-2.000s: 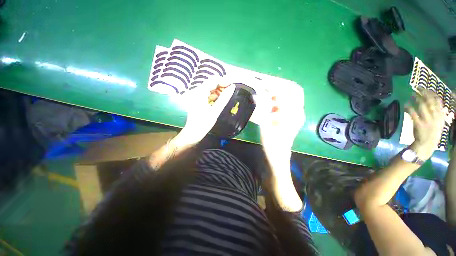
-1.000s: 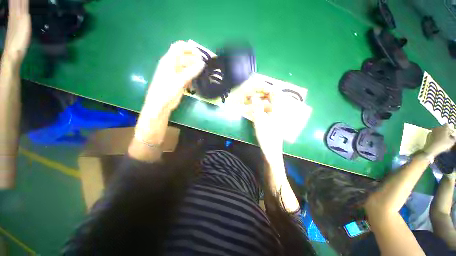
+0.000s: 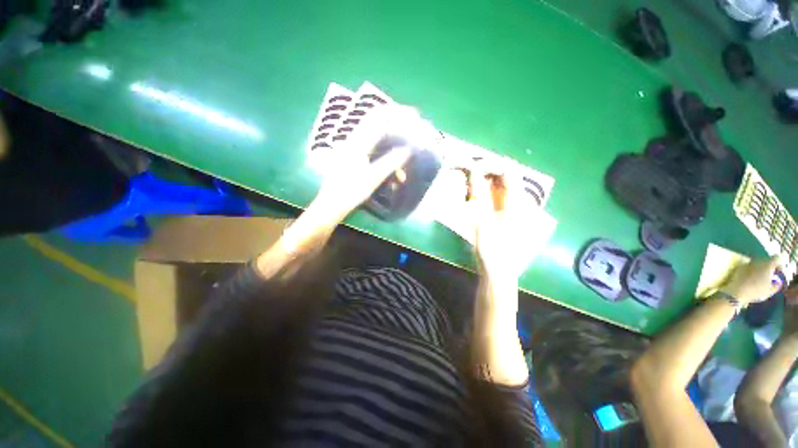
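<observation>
My left hand (image 3: 363, 179) is shut on a black oval base (image 3: 411, 185), held tilted near the table's front edge. My right hand (image 3: 494, 210) is over the white adhesive sheets (image 3: 534, 229), right of the base. It is overexposed, so whether its fingers hold a pad cannot be told. Sheets with rows of black curved pads (image 3: 337, 120) lie beyond and left of the base. A few black pads (image 3: 534, 186) show on the sheet beside my right fingers.
Two grey-faced parts (image 3: 604, 268) lie right of the sheets. Black bases (image 3: 661, 182) are piled behind them. Another person's hands (image 3: 754, 280) work at a pad sheet (image 3: 766, 210) at the far right. An open cardboard box (image 3: 206, 236) stands below the table edge.
My left hand has brought the base back from over the left sheets towards the table edge, uncovering their pads. My right hand has shifted slightly right. The arm at the far left has mostly left view.
</observation>
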